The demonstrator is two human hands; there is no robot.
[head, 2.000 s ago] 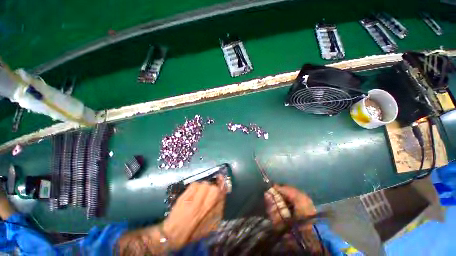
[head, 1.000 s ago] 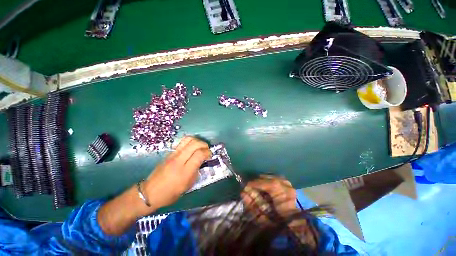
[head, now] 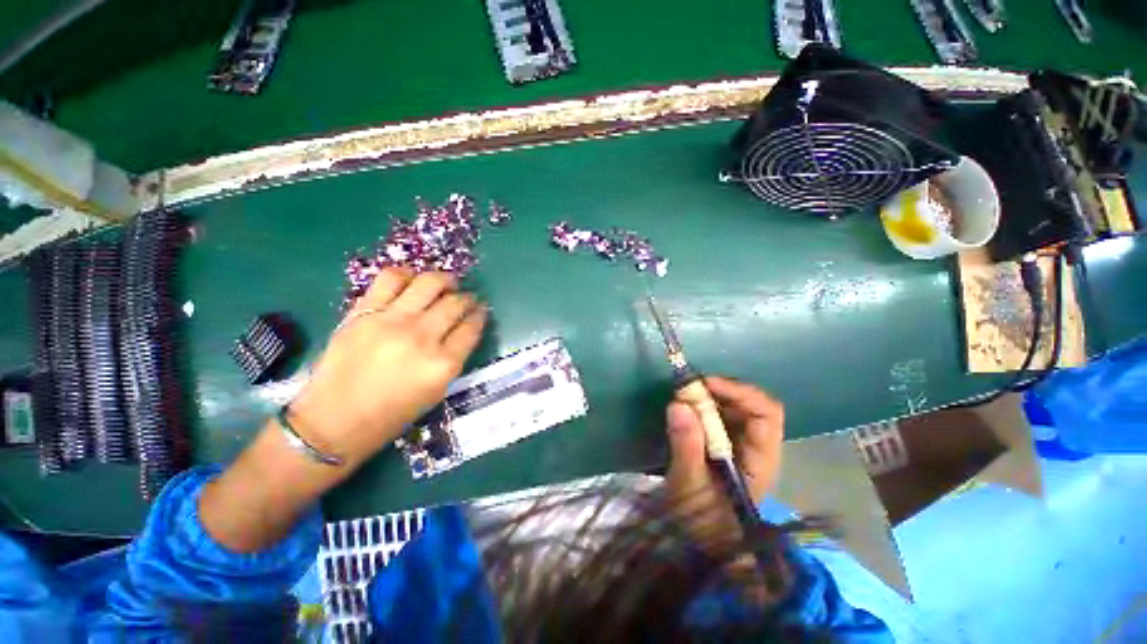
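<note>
A silver-white and black phone board assembly [head: 509, 405] lies on the green bench in front of me, with neither hand on it. My left hand [head: 409, 330] is over the near side of the pile of tiny pinkish-purple and silver components [head: 434, 239]; its fingertips touch or hover at the pile, and whether they hold a piece cannot be seen. My right hand [head: 730, 434] holds a soldering iron [head: 702, 415] by its tan handle, tip pointing up and away, clear of the assembly. A smaller scattered group of components [head: 610, 244] lies right of the pile.
Black ribbed strips [head: 107, 352] lie at the left, with a small ribbed block [head: 260, 350] beside them. A fume fan [head: 824, 164], a white cup [head: 979, 208] and a wooden board [head: 1006, 315] are at the right. Assemblies [head: 531, 38] lie on the belt beyond the whitish ledge [head: 503, 130].
My left hand has left the assembly and moved up to the pile. The assembly now lies uncovered. The iron's tip has moved away from it, up and right.
</note>
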